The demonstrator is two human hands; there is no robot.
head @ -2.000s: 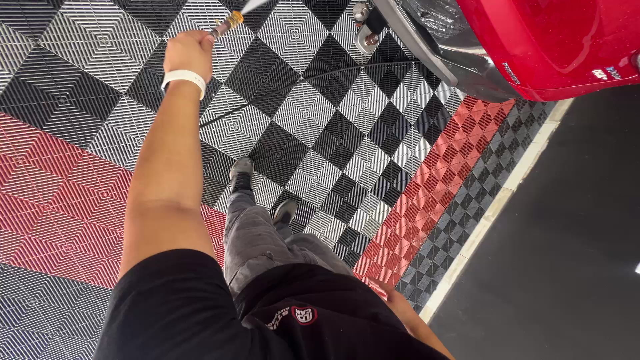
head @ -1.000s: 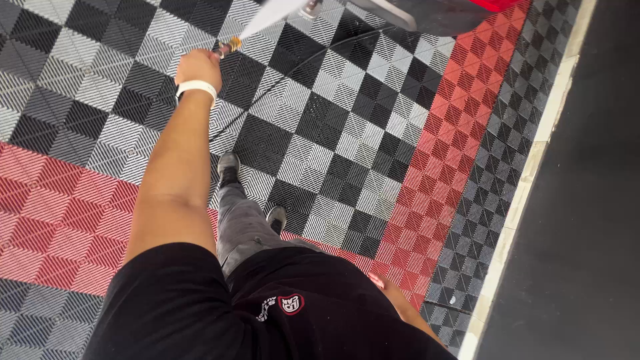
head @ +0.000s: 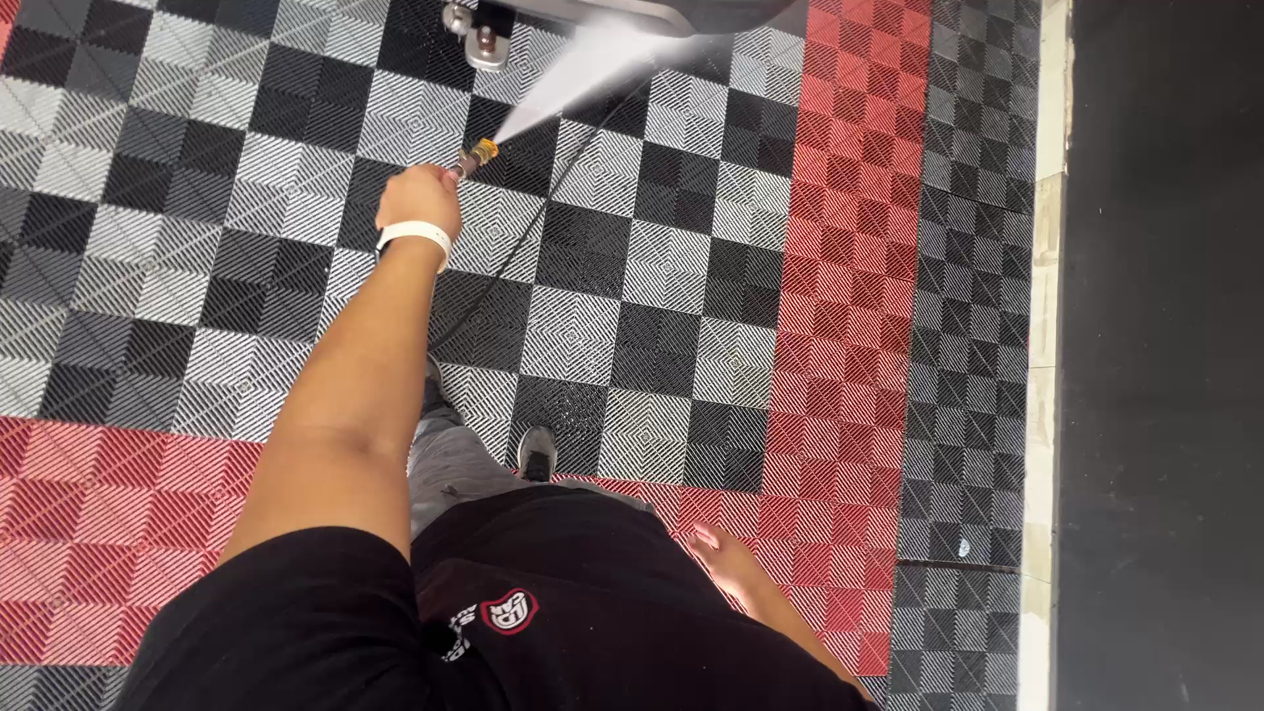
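Observation:
My left hand [head: 420,202], with a white band on its wrist, is stretched forward and closed around a spray lance whose brass-coloured nozzle [head: 481,155] points up and to the right. A white fan of spray [head: 583,79] leaves the nozzle and meets the dark lower bumper [head: 731,12] of a car at the top edge. The rest of the lance is hidden by the hand. Low on the right, beside my black shirt, my right hand [head: 723,558] hangs with its fingers a little apart and nothing visible in it.
A metal bracket [head: 487,47] juts from under the car. A thin dark hose [head: 513,252] crosses the checkered floor tiles [head: 573,336] near my shoes [head: 537,449]. Along the right runs a pale edging strip [head: 1042,296] beside a dark surface [head: 1165,346].
The view has shifted and turned, and the car's red bodywork has left it. The spray, cut off by the frame edge before, now shows against the bumper. My left hand keeps its grip.

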